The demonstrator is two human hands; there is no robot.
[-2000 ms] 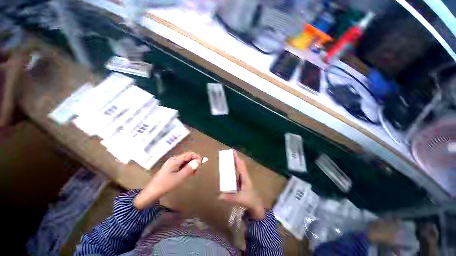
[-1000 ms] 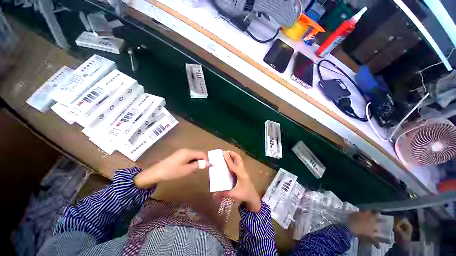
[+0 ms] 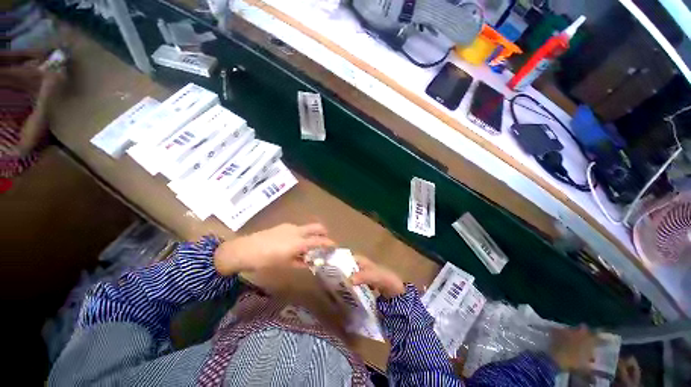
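Note:
A slim white carton (image 3: 350, 291) with dark print is held between my two hands, tilted and slightly blurred. My left hand (image 3: 276, 248) is at its upper end, with a small white covering at a fingertip. My right hand (image 3: 377, 277) grips its right side. A fanned stack of white cartons (image 3: 220, 162) lies at the left on the brown cardboard sheet (image 3: 322, 204).
The green belt (image 3: 364, 162) beyond carries scattered cartons (image 3: 421, 206). A white shelf (image 3: 485, 151) holds two phones, cables and a red-capped bottle. At right are plastic bags (image 3: 504, 336) and another person's hand (image 3: 573, 348). Another person's arm (image 3: 38, 113) is at far left.
The carton has turned from a plain white face to a printed, tilted one, its lower end now towards my body. My left hand has closed over its upper end. The view has shifted slightly.

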